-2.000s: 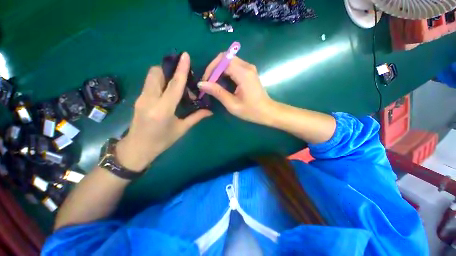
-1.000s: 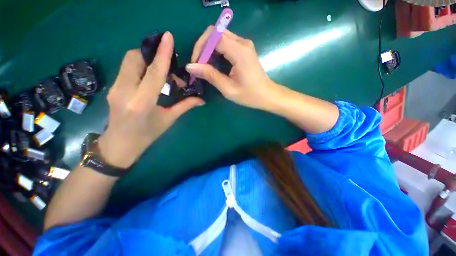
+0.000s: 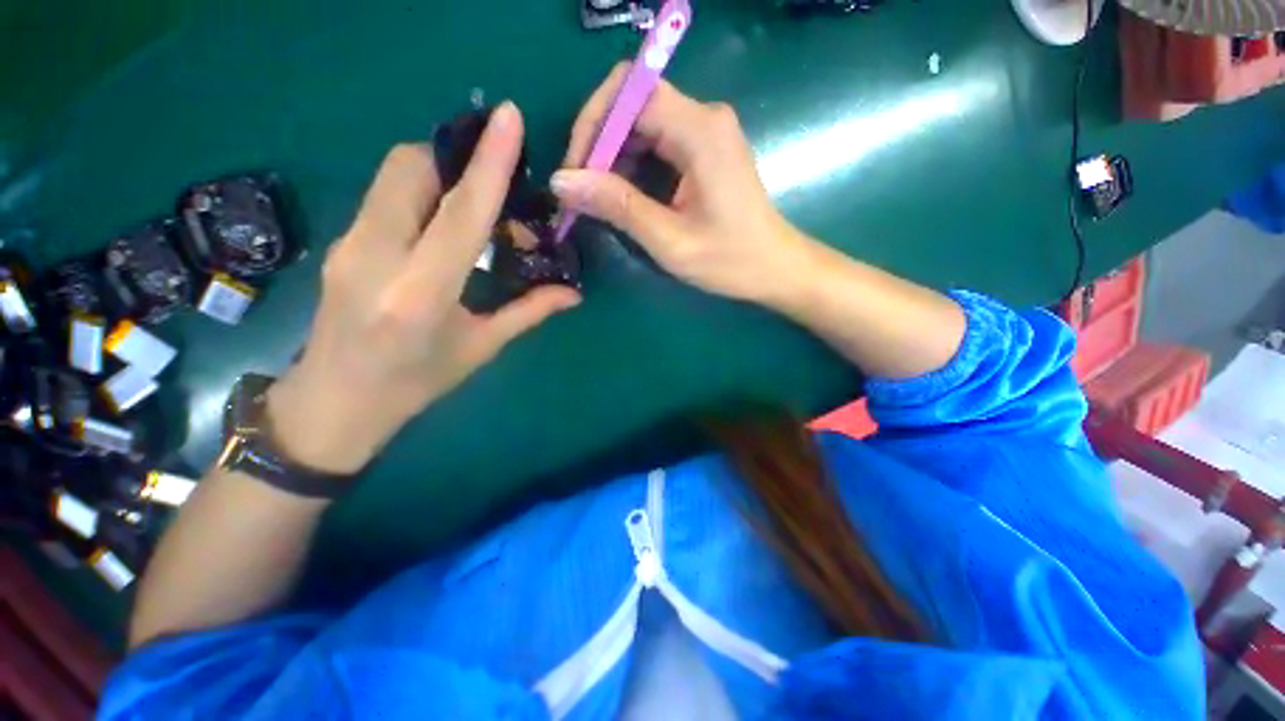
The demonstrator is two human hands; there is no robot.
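Note:
My left hand (image 3: 409,289) holds a black display module (image 3: 460,147) in its fingers, with a dark housing (image 3: 547,262) just below it near the thumb tip. A small white battery edge (image 3: 486,256) shows between hand and housing. My right hand (image 3: 705,211) grips pink-purple tweezers (image 3: 629,110), rear end up. Their tip points down into the housing; whether it grips anything is too small to tell. The palm and fingers hide part of the housing.
Dark housings (image 3: 237,226) with white batteries (image 3: 137,347) cluster at the left. A display part (image 3: 616,13) lies at the top edge. A single unit (image 3: 1105,183) lies at the right beside a black cord (image 3: 1075,141). Red bins (image 3: 1177,73) and a fan (image 3: 1226,11) are upper right.
Since the first frame both hands, housing and tweezers have shifted slightly left and up in view. Since the second, they sit slightly further right, with the tweezers still at the housing.

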